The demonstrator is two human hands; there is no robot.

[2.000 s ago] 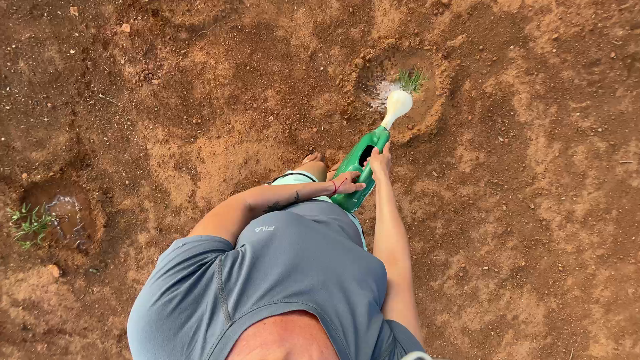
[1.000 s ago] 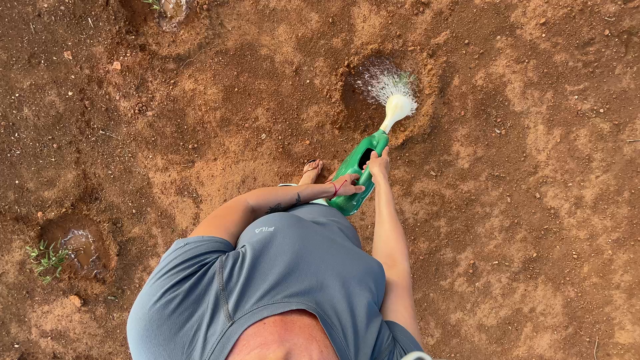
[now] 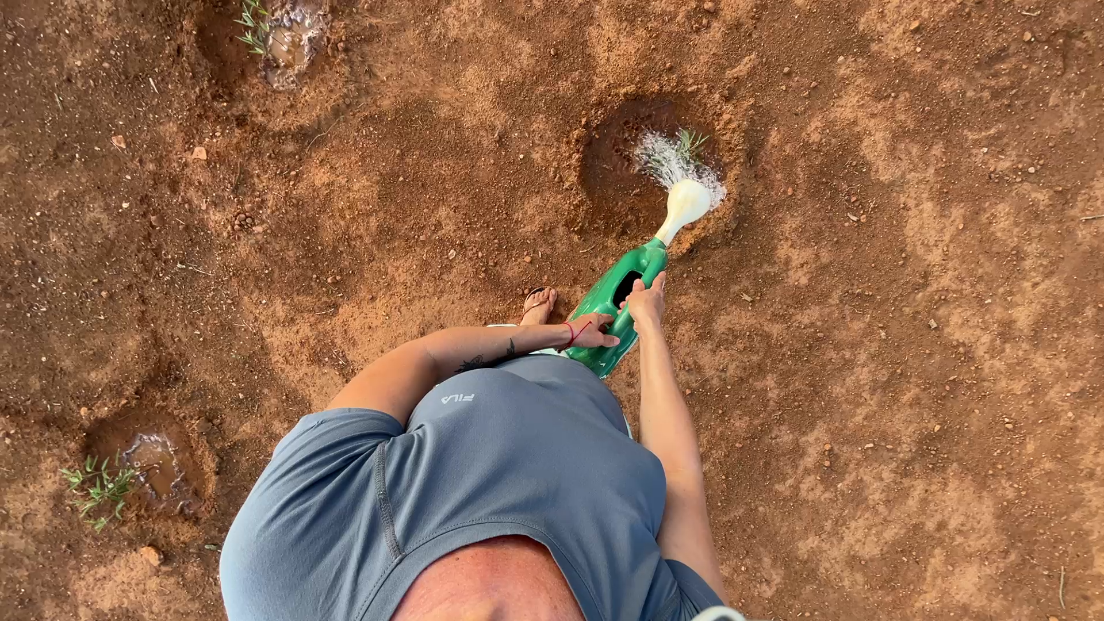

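Note:
My right hand [image 3: 645, 302] is closed around the handle of a green plastic watering can [image 3: 612, 302], near its spout end. The fingers of my left hand [image 3: 595, 330] rest on the rear of the can by the handle's lower end; a red string bracelet circles that wrist. The can tilts forward, with its cream-white sprinkler head [image 3: 688, 203] pointing away from me. Water spray [image 3: 660, 159] falls from it over a small green plant [image 3: 690, 144] in a shallow, wet soil basin [image 3: 612, 164].
A second small plant [image 3: 253, 26] stands beside a puddle [image 3: 289, 39] at the upper left. Another plant [image 3: 99, 490] is next to a puddled basin [image 3: 159, 466] at the lower left. My sandaled foot [image 3: 539, 306] is on reddish soil strewn with small stones.
The water spray has spread wider, and the basin's soil looks darker. The view has shifted, bringing the upper-left plant and its puddle into sight. Both hands have stayed on the can.

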